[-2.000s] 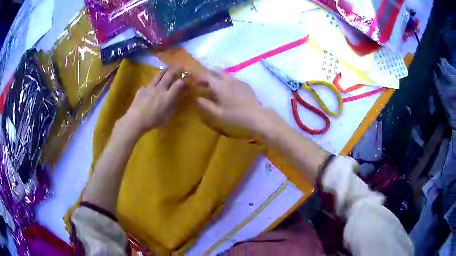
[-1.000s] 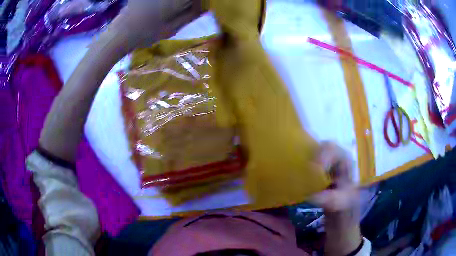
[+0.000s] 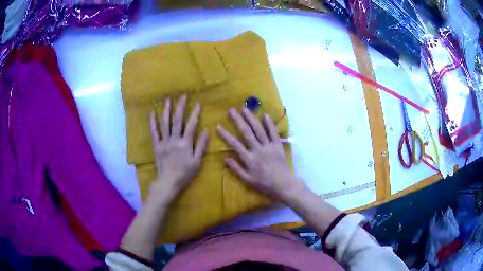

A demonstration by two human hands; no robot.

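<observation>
The mustard jacket (image 3: pixel 212 90) lies folded into a rough square on the white table in front of me. One dark round button (image 3: pixel 252 103) shows on its front. My left hand (image 3: pixel 177 145) lies flat on its left half with fingers spread. My right hand (image 3: pixel 259 153) lies flat on its right half, fingers spread, just below the button. Neither hand grips the cloth. A small white piece sticks out at the jacket's right edge.
The magenta jacket (image 3: pixel 58 143) lies at left over a red garment (image 3: pixel 69 95). Scissors (image 3: pixel 410 145) and a pink-red strip (image 3: pixel 381 87) lie at right, near orange tape (image 3: pixel 373 111). Shiny bagged garments (image 3: pixel 450 84) line the far right; more stand at far left.
The mustard jacket is now folded and flat, covering where the bagged mustard packet with red edging showed. Both hands have come onto it from its far and right ends.
</observation>
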